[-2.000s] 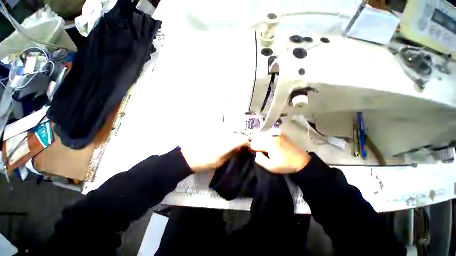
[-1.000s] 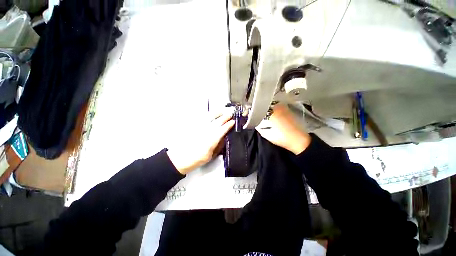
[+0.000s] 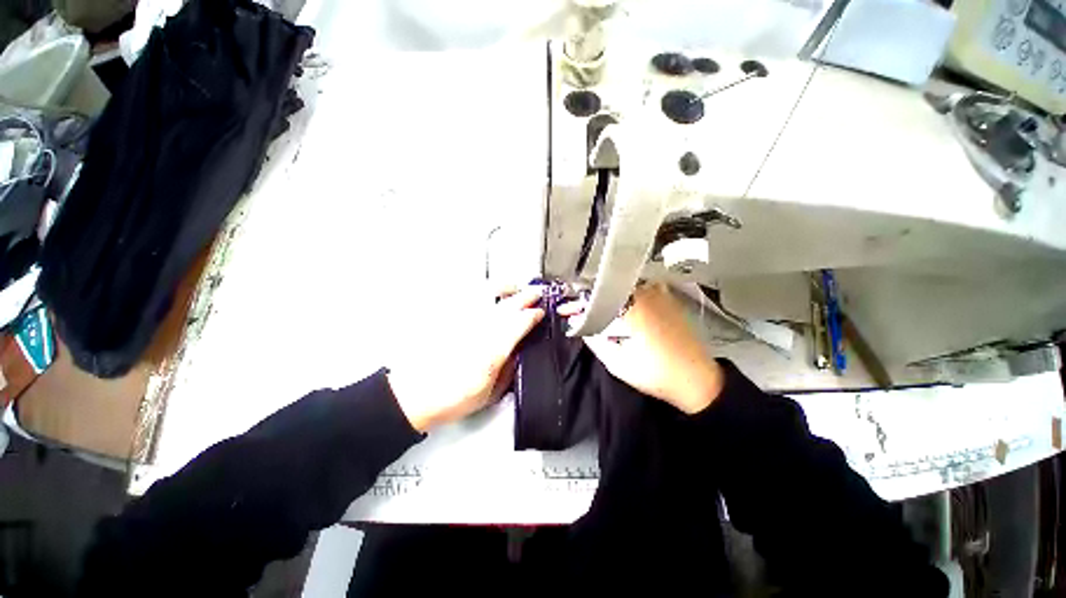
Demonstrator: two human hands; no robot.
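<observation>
A dark fabric piece (image 3: 540, 397) lies on the white table at the needle area and hangs over the front edge towards my lap. My left hand (image 3: 458, 364) rests on its left side, fingertips beside the presser foot (image 3: 549, 292). My right hand (image 3: 660, 353) holds the fabric down to the right of the foot, with its fingertips partly behind the pale curved guard (image 3: 613, 263). The needle itself cannot be made out. The off-white sewing machine (image 3: 818, 175) stands above and to the right.
A thick black stack of cut pieces (image 3: 164, 175) lies at the table's left side. Pens (image 3: 833, 321) lie under the machine arm. A control panel (image 3: 1029, 47) is at upper right. Ruler marks run along the front edge. Cluttered items are at far left.
Since two seconds ago, the fabric has been laid flatter at the foot and my hands have spread to its two sides. In the last second the view shifted and both hands stayed in place.
</observation>
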